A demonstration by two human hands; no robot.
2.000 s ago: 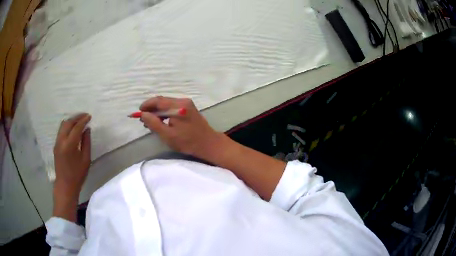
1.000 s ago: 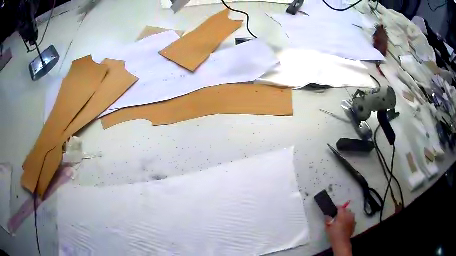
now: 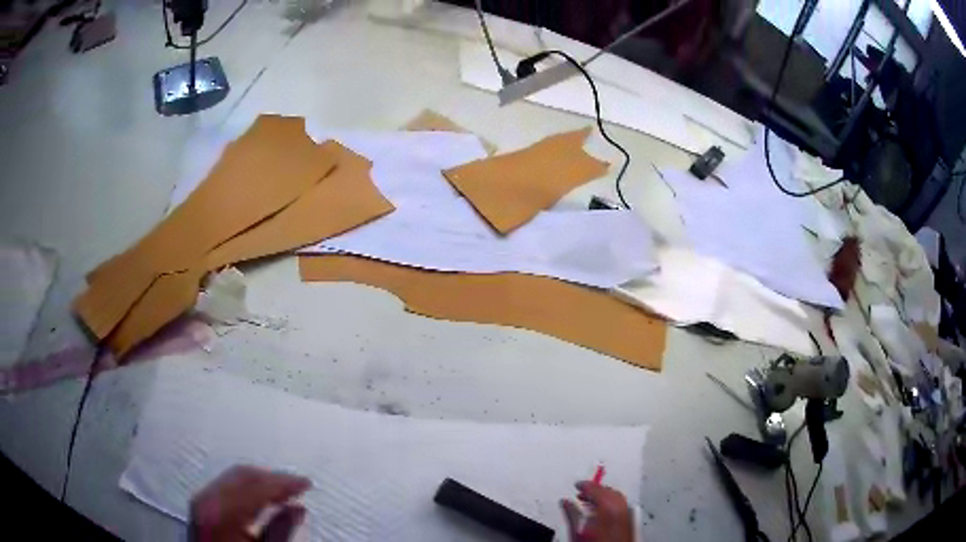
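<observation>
The white fabric panel (image 3: 392, 434) lies flat along the near side of the table, with faint ripples. A dark bar weight (image 3: 494, 510) lies on it, between my hands. My right hand (image 3: 602, 512) holds the red-tipped marking pen (image 3: 597, 475) at the panel's right part, its tip pointing up and away; the hand is cut off by the lower edge. My left hand (image 3: 249, 506) is over the panel's left part, fingers curved and apart, slightly blurred, holding nothing visible.
Tan card patterns (image 3: 535, 308) lie behind, partly over white sheets (image 3: 508, 241). At the right are shears (image 3: 733, 489), a second dark block (image 3: 752, 451), a grey hand cutter (image 3: 800, 383) and cords. A clear pink-marked ruler (image 3: 159, 347) lies left. Cloth pieces (image 3: 890, 349) line the far right.
The dark bar weight has moved from beside the panel's right edge onto the panel. My left hand has come into view. My right hand has moved left, still with the pen. The view has turned.
</observation>
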